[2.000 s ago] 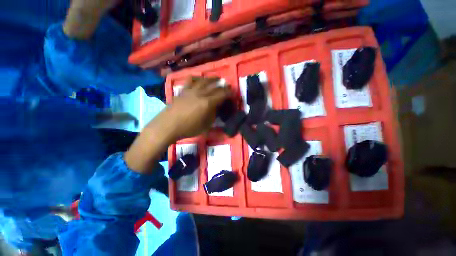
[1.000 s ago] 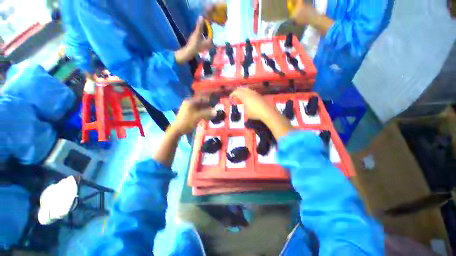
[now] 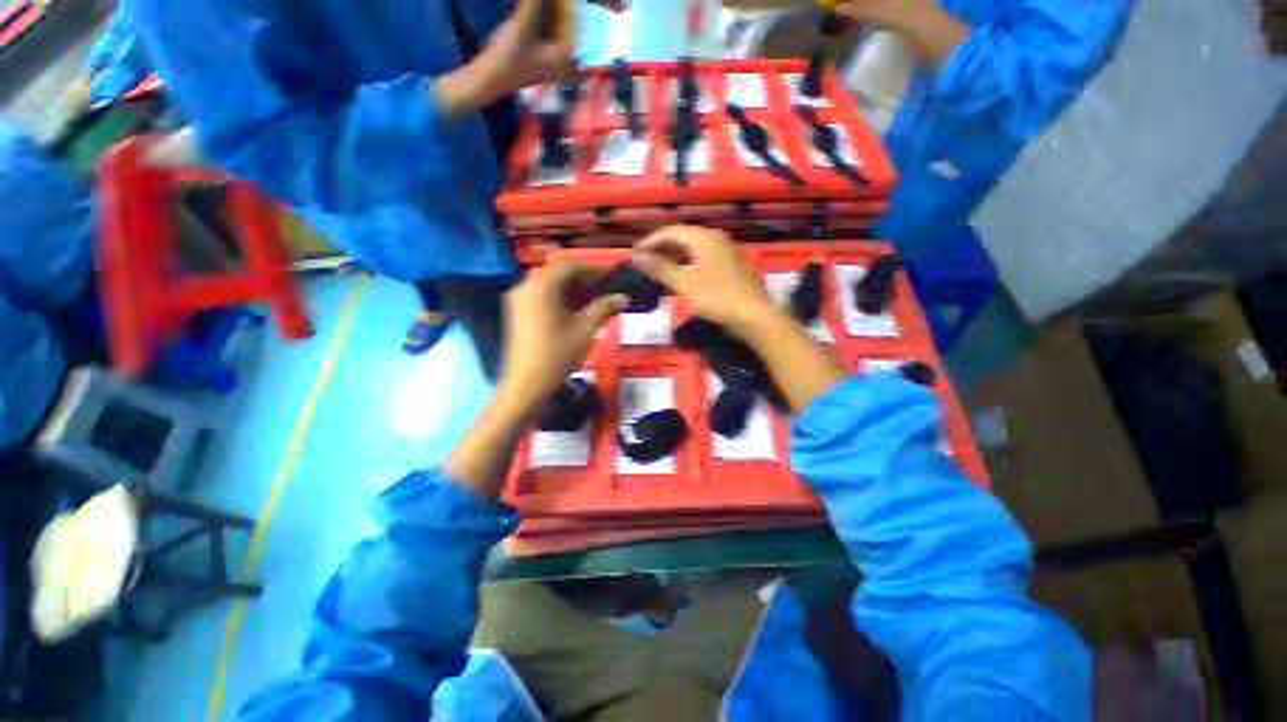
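Observation:
My left hand [image 3: 548,336] and my right hand [image 3: 706,282] meet over the back left of the near red compartment tray [image 3: 663,497]. Their fingers hold a small black curled unit [image 3: 632,286] between them, just above a white card [image 3: 647,325] with nothing on it. Other black units lie on white cards in the pockets, such as one [image 3: 652,436] in the front row. Loose black strips [image 3: 717,343] lie mid-tray, partly behind my right forearm. My left hand hides the back left pocket.
A second red tray stack [image 3: 593,198] stands just beyond, with long black units. Two people in blue smocks [image 3: 339,141] reach in over it. A red stool [image 3: 134,268], a grey stool [image 3: 120,423] and a white-topped stool [image 3: 85,561] stand left. Cardboard cartons [image 3: 1052,423] stand right.
The view has shifted, showing more floor at the left. My hands have come closer together around the black unit. The second back pocket's card, which had a black unit on it, now shows bare.

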